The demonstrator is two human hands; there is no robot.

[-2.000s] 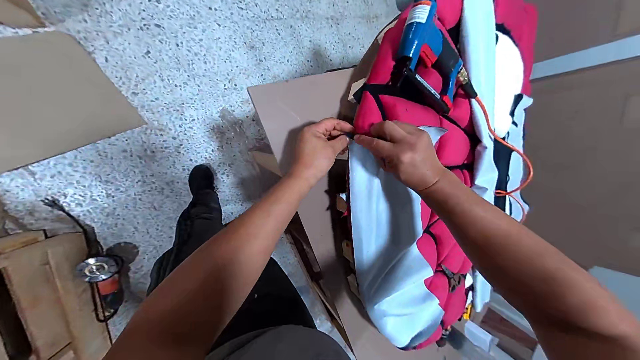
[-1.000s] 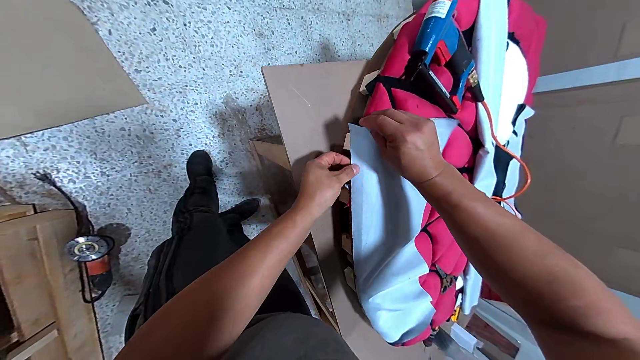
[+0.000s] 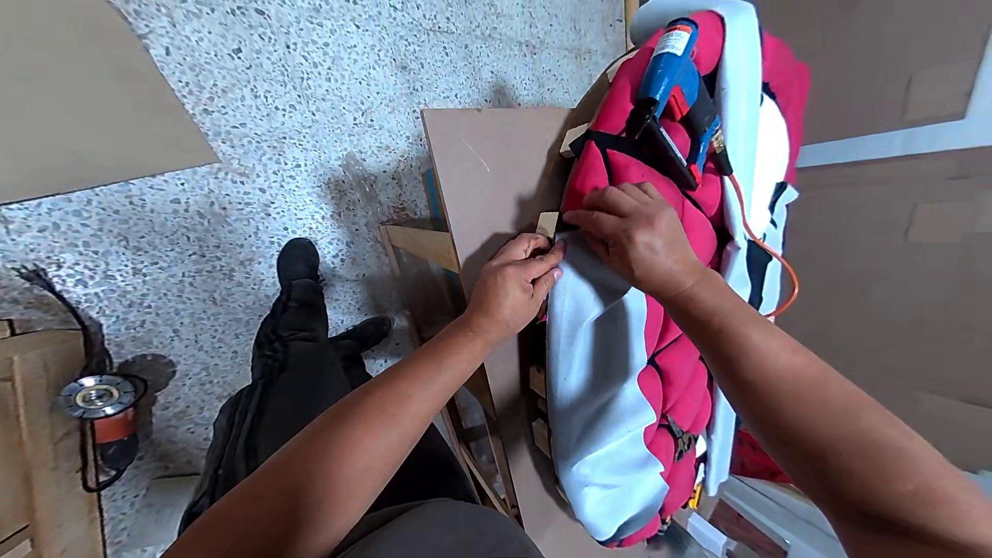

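Note:
A tufted red upholstered piece (image 3: 678, 372) lies on a board, with a strip of whitish fabric (image 3: 597, 411) along its near left edge. My left hand (image 3: 515, 283) pinches the upper left corner of that strip, beside a small wooden block (image 3: 547, 224). My right hand (image 3: 635, 232) is bent over the red padding at the strip's top end; its fingertips are near the edge, and whether they grip fabric I cannot tell. A blue pneumatic stapler (image 3: 674, 93) with an orange air hose (image 3: 779, 263) rests on the padding above my right hand.
Under the piece is a brown board (image 3: 496, 163) on a wooden frame (image 3: 422, 246). An angle grinder (image 3: 105, 422) lies on a wooden piece (image 3: 50, 442) at lower left. Brown sheet material (image 3: 93, 93) is at upper left. My shoes are on the speckled floor (image 3: 310, 93).
My left hand has moved up the fabric's edge since one second ago, nearer my right hand. The stapler stays on the padding.

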